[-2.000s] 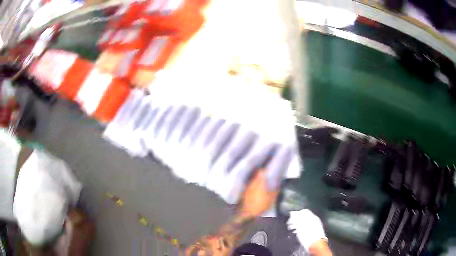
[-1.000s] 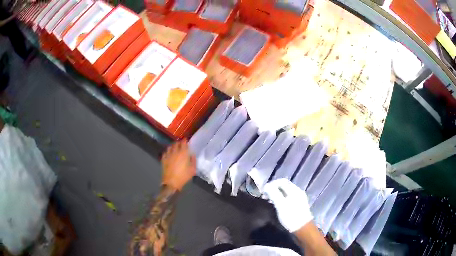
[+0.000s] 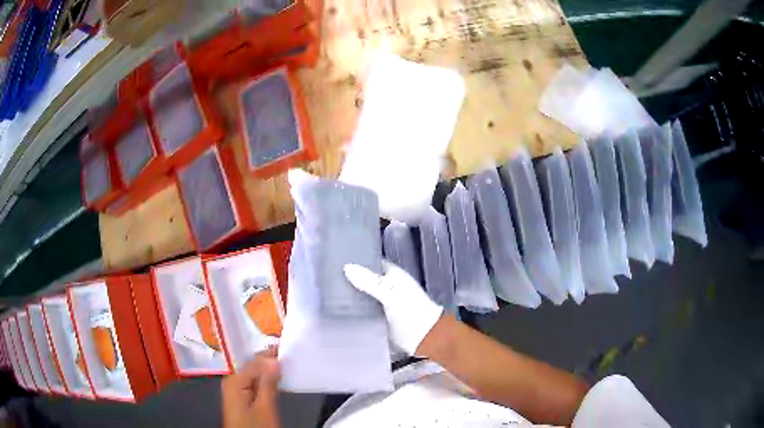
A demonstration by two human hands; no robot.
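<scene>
A bagged unit, a dark slab in a frosted sleeve, is held up at the centre. My right hand, in a white glove, grips its right side with the thumb across its face. My left hand, bare, is at the sleeve's lower left corner and is cut off by the bottom edge. A row of bagged units stands on edge to the right. An open gift box with an orange piece inside lies just left of the held unit.
More open orange boxes line up to the left. Filled boxes stand on the plywood board. A white sleeve stack lies behind the held unit, with loose sleeves farther right. Black units lie at the far right.
The view has turned, so the boxes and the row sit differently. A bagged unit is now held up in front of me. My hands have come close together around it.
</scene>
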